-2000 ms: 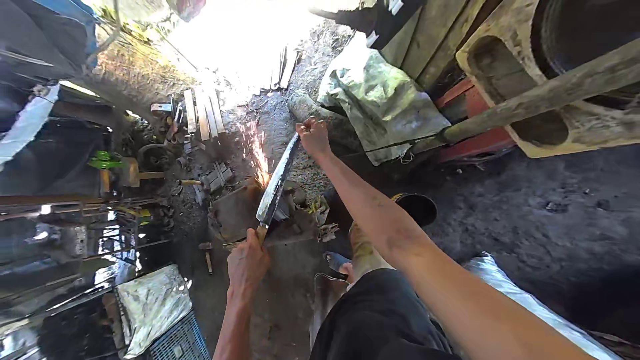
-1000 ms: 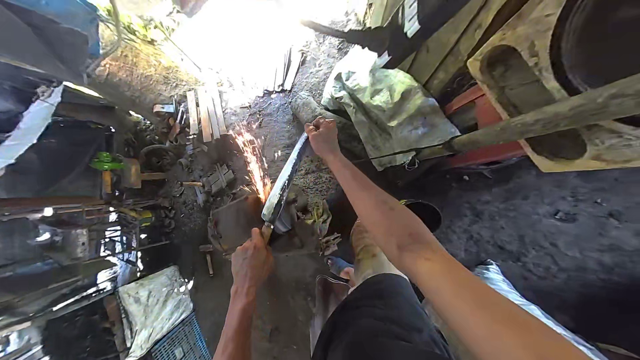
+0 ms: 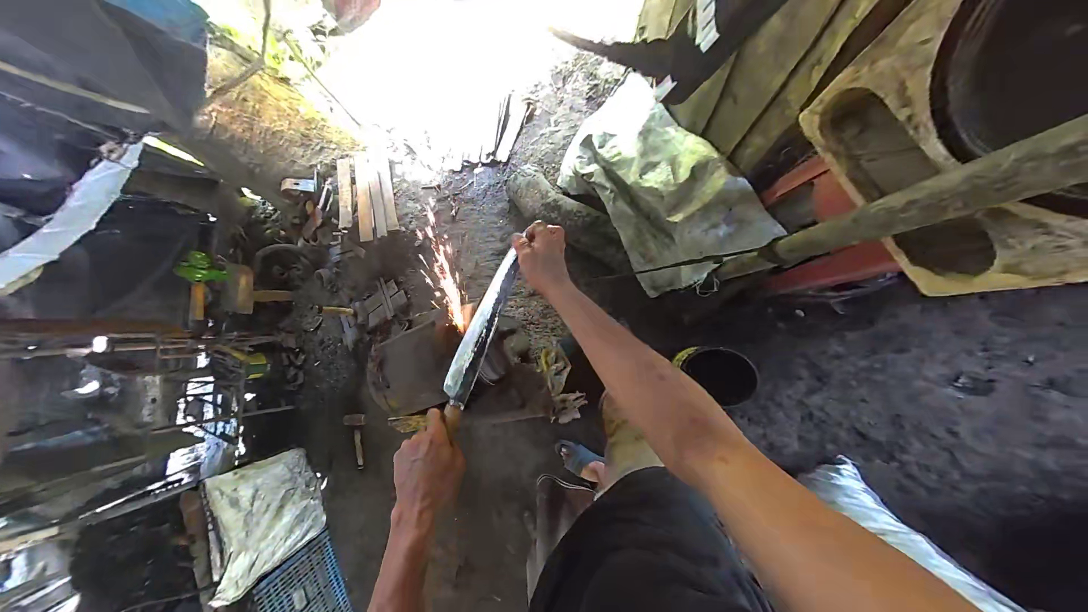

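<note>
A long steel blade with a wooden handle (image 3: 483, 331) lies slantwise between my two hands. My left hand (image 3: 429, 459) is closed around the handle at the lower end. At the upper end, the fingers of my right hand (image 3: 542, 255) pinch the blade's tip. Orange sparks (image 3: 445, 276) fly up and away from the blade's left edge, near its middle. Beneath the blade is a brownish housing or block (image 3: 416, 365); whatever part meets the edge is hidden by the blade.
A small hammer (image 3: 357, 440) lies on the dirt floor at left. A dark bucket (image 3: 721, 376) stands right of my leg. Wooden strips (image 3: 367, 195) lie ahead, a pale sack (image 3: 671, 195) at upper right. A wooden pole (image 3: 926, 197) crosses the right side. A blue crate (image 3: 304, 578) is at lower left.
The sparks continue but look narrower than a second ago. Both hands keep hold of the blade, with only slight shifts in place.
</note>
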